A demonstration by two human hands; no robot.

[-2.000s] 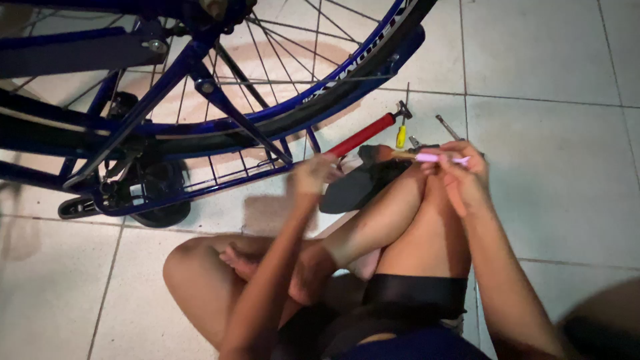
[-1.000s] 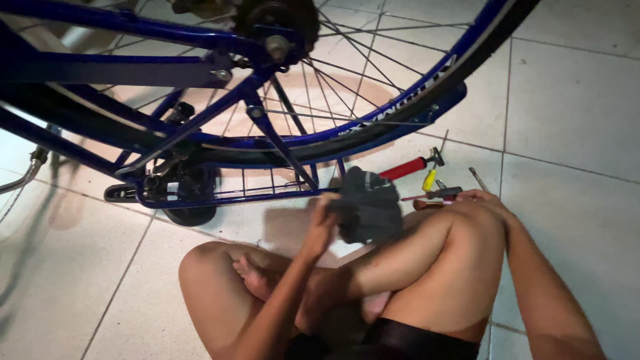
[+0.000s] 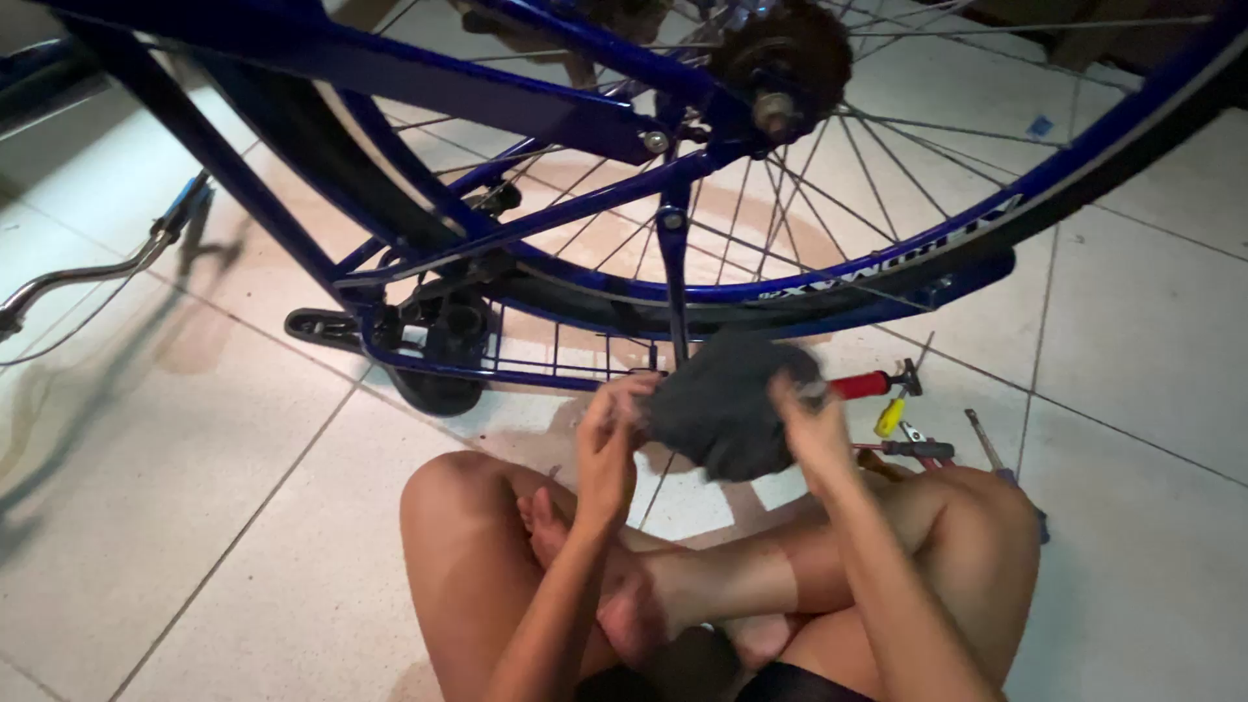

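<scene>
Between my hands hangs a dark grey cloth [image 3: 731,405], slightly blurred, in front of the lower rim of a bicycle wheel. My left hand [image 3: 612,429] grips its left edge, and my right hand [image 3: 811,419] holds it at the right, where a small pale patch shows. Just beyond stands an upturned blue bicycle, its rear wheel [image 3: 877,268], rear sprocket [image 3: 780,73] and luggage rack [image 3: 526,375] facing me. The cloth hides part of the rack.
On the tiled floor at the right lie a red hand pump [image 3: 863,385], a yellow-handled screwdriver [image 3: 890,416], a dark-handled screwdriver [image 3: 916,449] and a metal tool [image 3: 985,439] by my knee. The saddle [image 3: 439,375] rests on the floor; handlebars [image 3: 88,273] are at the left.
My right hand, which held a pink-handled tool two seconds ago, now holds the cloth. My left hand has lifted the cloth from beside my legs. The view has shifted, showing more bicycle.
</scene>
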